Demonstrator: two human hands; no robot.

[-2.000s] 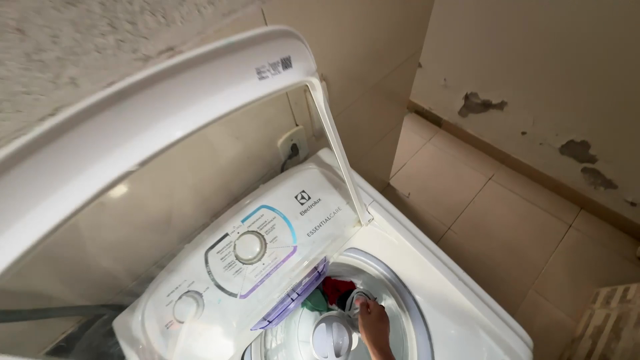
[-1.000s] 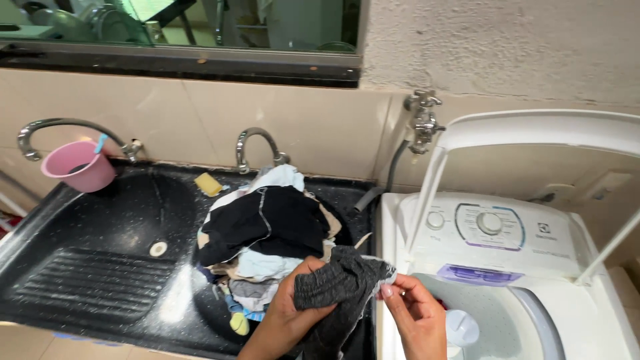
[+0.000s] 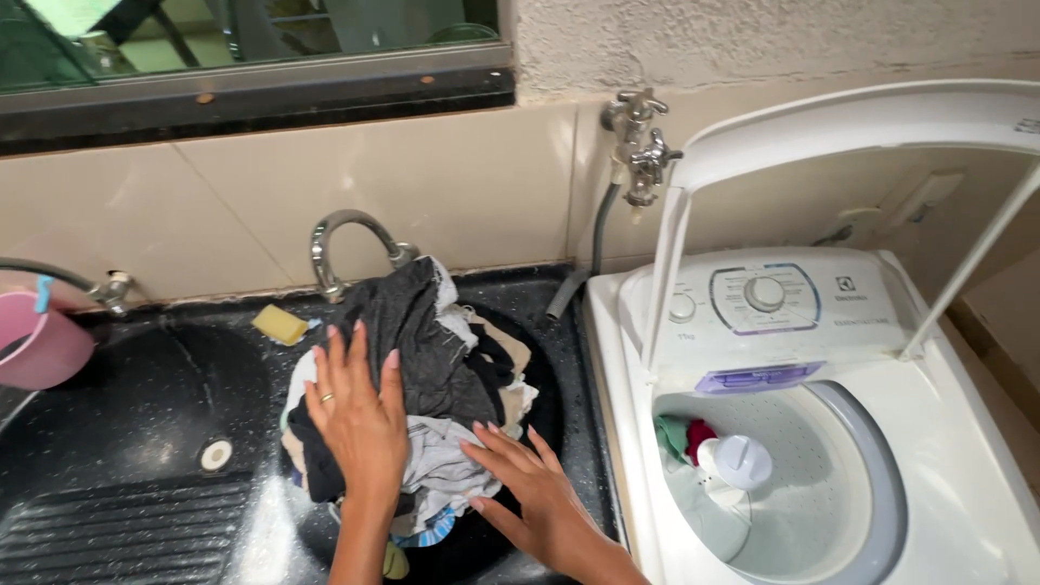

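Note:
A heap of mixed clothes [image 3: 455, 455] fills the right basin of a black speckled laundry sink. On top lies a dark grey garment [image 3: 414, 341] with a frayed white edge. My left hand [image 3: 357, 406] rests spread on the heap's left part, against the dark grey garment. My right hand [image 3: 528, 496], fingers apart, is at the heap's right side by a light grey garment [image 3: 439, 463]. Neither hand grips anything. To the right stands a white top-loading washing machine [image 3: 621, 406], lid raised; green cloth [image 3: 673, 435] and dark red cloth [image 3: 699, 439] lie in its drum beside the agitator [image 3: 735, 463].
A curved metal faucet [image 3: 321, 244] rises behind the heap. A yellow sponge [image 3: 280, 325] lies on the sink ledge and a pink bucket [image 3: 45, 341] stands at far left. Wall taps [image 3: 642, 154] and a grey hose [image 3: 601, 236] are between sink and washer.
The dark grey garment, held in both hands a second ago, now lies on the heap, and both hands are off their grip. Two seconds ago one hand was inside the washer drum. The view has swung left.

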